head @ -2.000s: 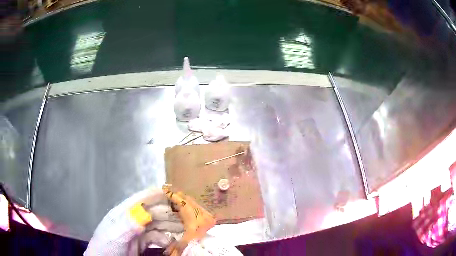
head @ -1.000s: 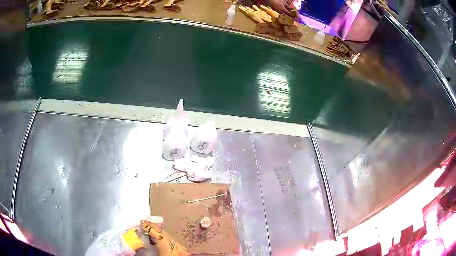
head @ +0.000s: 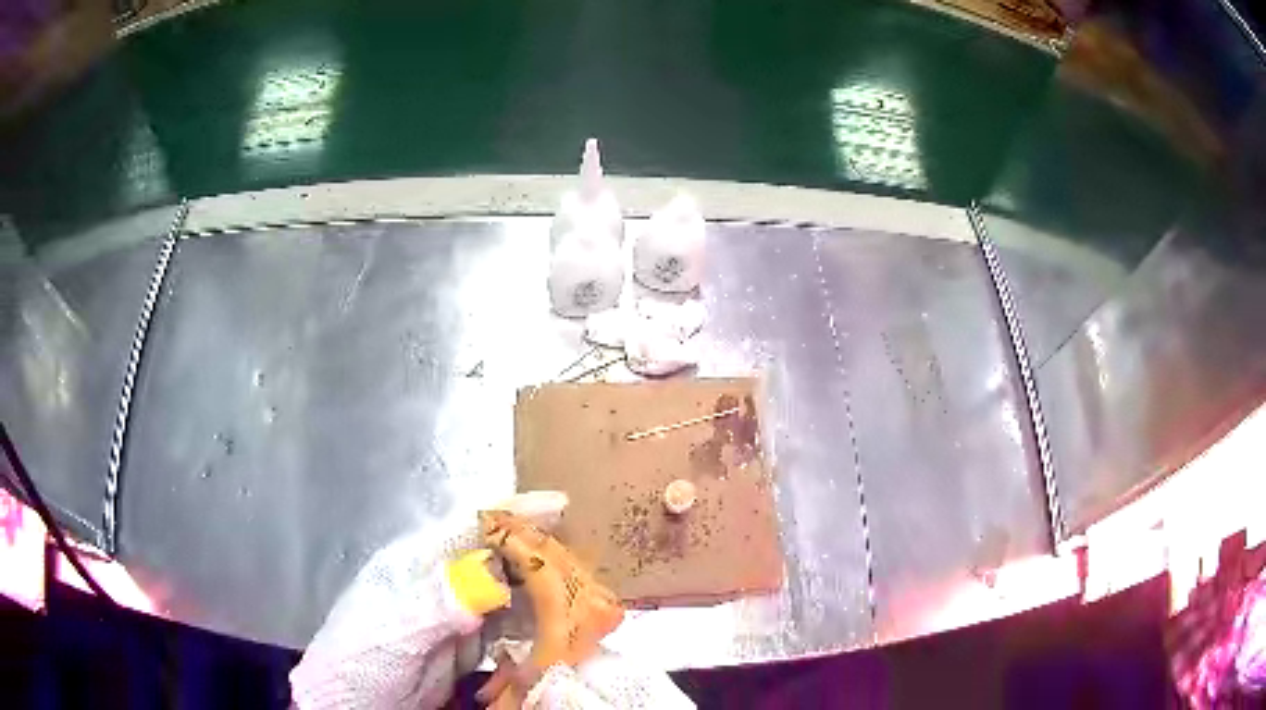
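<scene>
A tan shoe upper (head: 562, 596) with straps and openings is held at the lower left edge of the brown cardboard. My left hand (head: 417, 596), in a white knit glove with a yellow patch near the thumb, is closed around its left side. My right hand (head: 604, 682), also white-gloved, is at its lower end, cut off by the bottom edge; bare fingers show against the piece. A small pale round cap (head: 679, 495) and a thin pale stick (head: 683, 425) lie on the stained cardboard (head: 583, 444).
A tall white squeeze bottle (head: 586, 250) and a shorter one (head: 671, 247) stand behind the cardboard. A crumpled white rag (head: 653, 337) and thin dark sticks (head: 594, 365) lie before them. A green conveyor belt (head: 583, 104) crosses beyond the metal bench (head: 319, 375).
The view has tilted back down, so the far table with tan pieces is nearly out of sight. My right hand has come into view at the piece's lower end.
</scene>
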